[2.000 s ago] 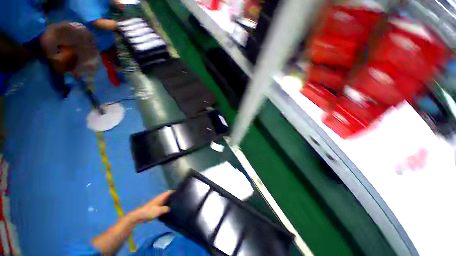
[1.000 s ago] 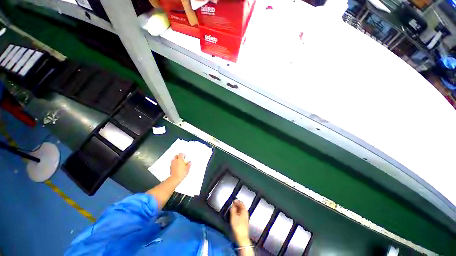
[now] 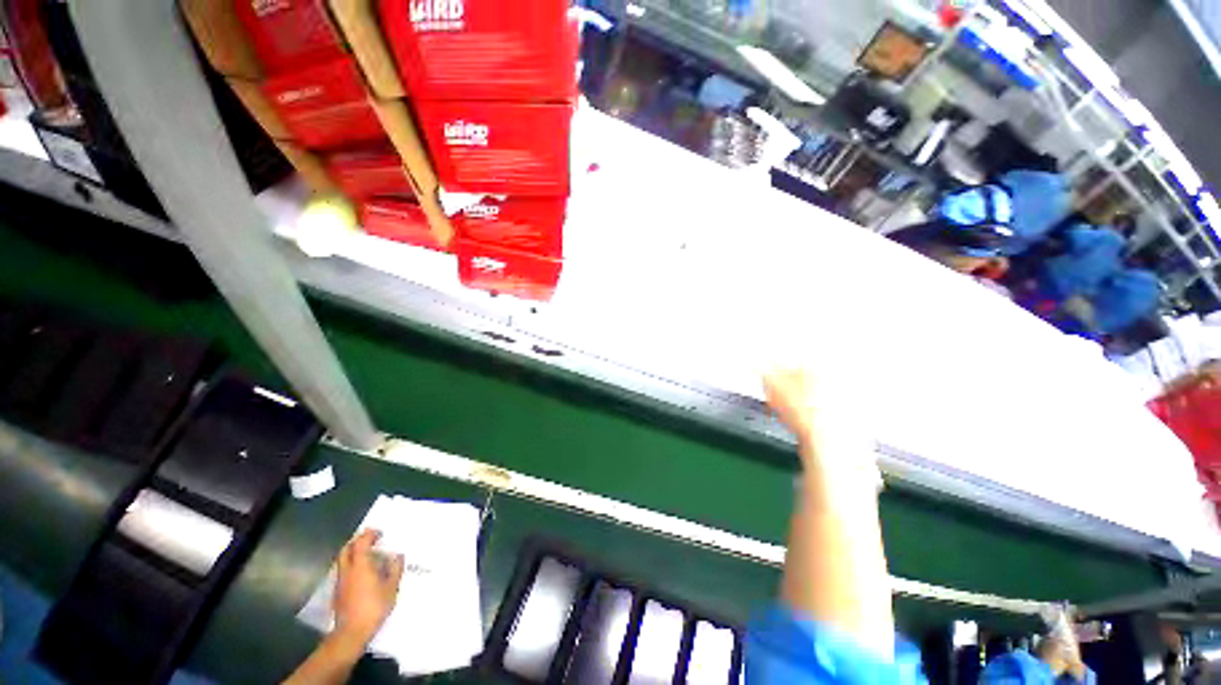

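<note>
My left hand (image 3: 364, 586) rests on a loose stack of white film sheets (image 3: 435, 589) on the dark green bench, fingers bent; whether it pinches a sheet is unclear. My right arm is stretched forward, and my right hand (image 3: 798, 402) is over the edge of the bright white shelf, washed out by glare, so its hold cannot be told. A black phone tray (image 3: 576, 645) with several pale, film-covered phones in its slots lies right of the sheets, cut off by the lower edge.
Another black tray (image 3: 221, 448) with one pale slab lies left, near a small white piece (image 3: 312, 482). A metal post (image 3: 255, 288) rises between bench and shelf (image 3: 670, 288). Red cartons (image 3: 496, 147) stand on the shelf. Another person's hand (image 3: 1061, 649) is at lower right.
The view has turned up and right. My right hand has moved from the filled phone tray up and forward to the white shelf. My left hand is still on the sheets.
</note>
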